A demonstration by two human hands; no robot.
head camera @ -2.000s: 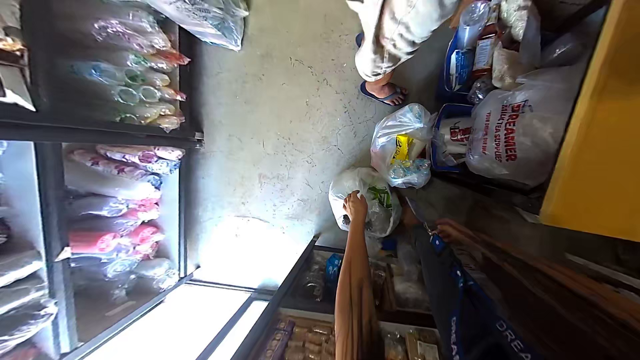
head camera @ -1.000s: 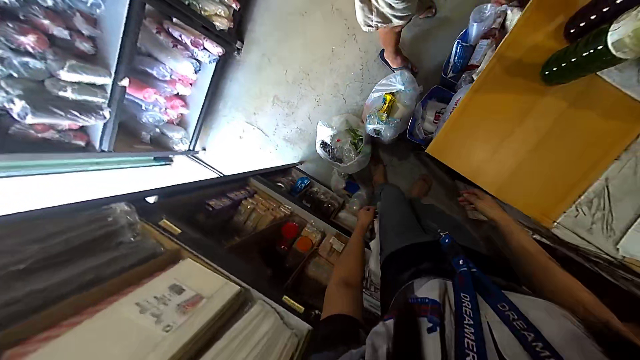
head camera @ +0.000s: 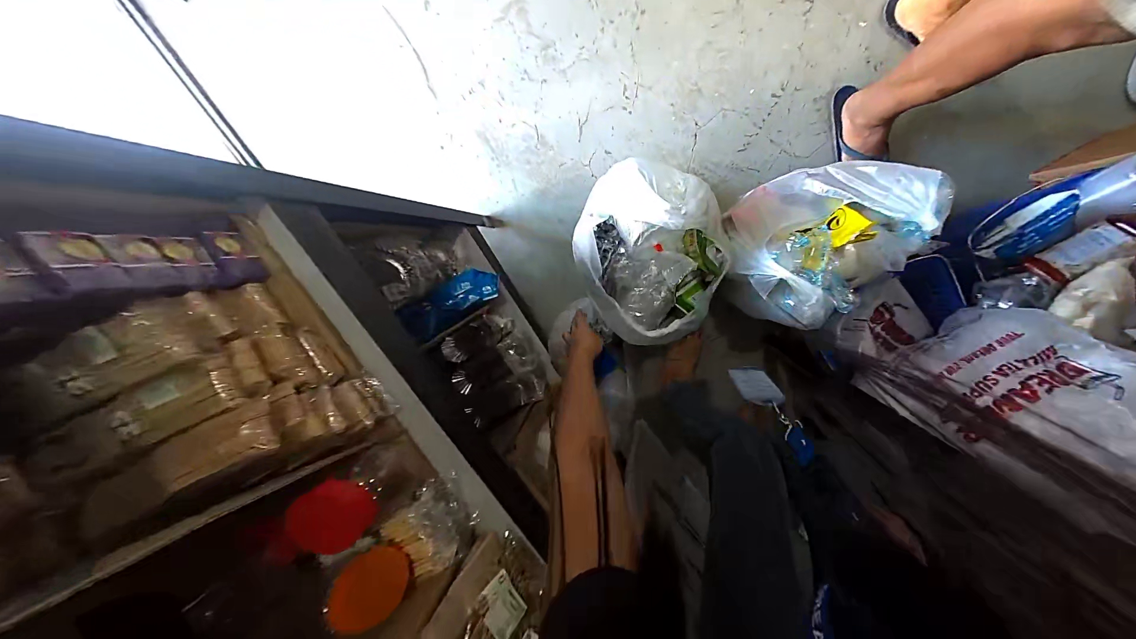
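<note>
My left hand (head camera: pixel 583 337) reaches down to a clear plastic bag (head camera: pixel 568 321) low on the floor, left of an open white plastic bag (head camera: pixel 652 182); whether its fingers grip the clear bag is unclear. The white bag holds crumpled clear plastic and green wrappers. Touching its right side is a translucent plastic bag (head camera: pixel 781 209) with a yellow packet (head camera: pixel 848 224) in it. My right hand cannot be made out in the dark lower right. A card on a lanyard (head camera: pixel 756 387) hangs over my legs.
Shelves on the left hold wrapped brown packets (head camera: pixel 284 355), a red lid (head camera: pixel 331 516), an orange lid (head camera: pixel 368 589) and a blue packet (head camera: pixel 463 291). Another person's leg (head camera: pixel 976 67) in a flip-flop stands upper right. A large printed plastic bag (head camera: pixel 1038 373) and blue bins are at the right.
Two seconds ago my left hand was on the white bag; now it is beside it, at the clear bag. The view has swung and is closer to the floor. My right hand has dropped from sight.
</note>
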